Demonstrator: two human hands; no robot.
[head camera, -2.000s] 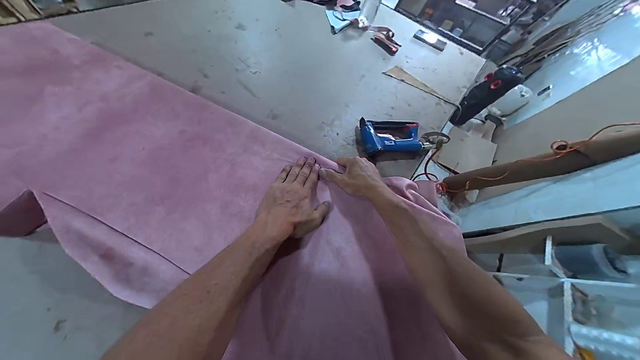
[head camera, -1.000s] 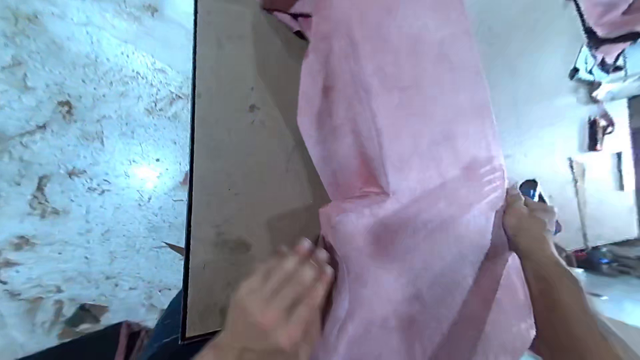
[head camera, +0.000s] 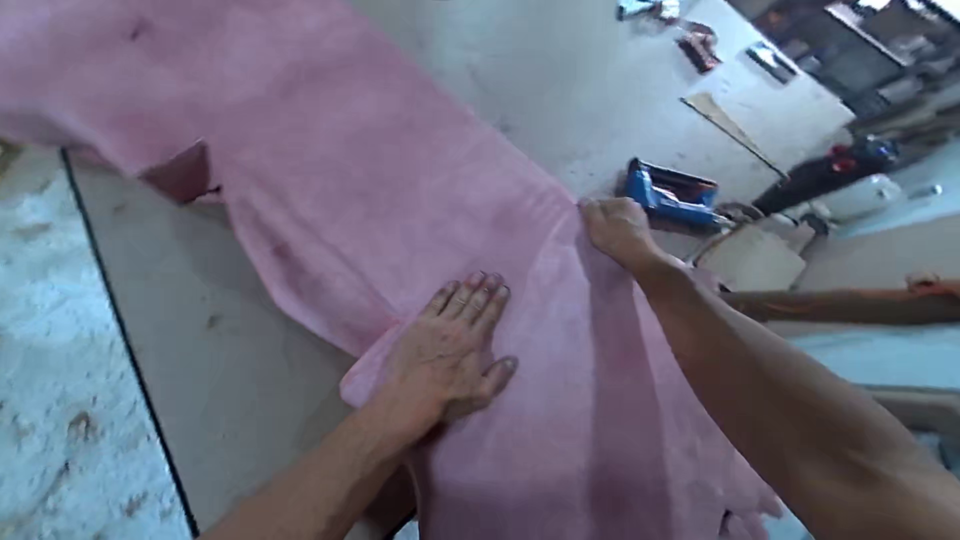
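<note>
A large pink sheet, which looks like suede or leather (head camera: 352, 150), lies across the table and runs down toward me. My left hand (head camera: 457, 345) rests flat on it, palm down with the fingers a little apart, beside a fold near its left edge. At the sheet's right edge, my right hand (head camera: 615, 229) has its fingers curled over the material; the fingertips are partly hidden. Just beyond that hand lies a blue staple gun (head camera: 671, 196), apparently a pneumatic one.
The worktable (head camera: 217, 322) has a dark edge at left above a stained floor (head camera: 67, 360). A thin pointed strip (head camera: 731, 131), a reddish-brown object (head camera: 699, 49) and a black-handled tool (head camera: 832, 169) lie at upper right. A brown beam (head camera: 847, 304) with an orange cord is at right.
My left hand, near the sheet's left edge a second ago, now lies flat on the sheet. My right hand stays at the right edge. The view has swung considerably.
</note>
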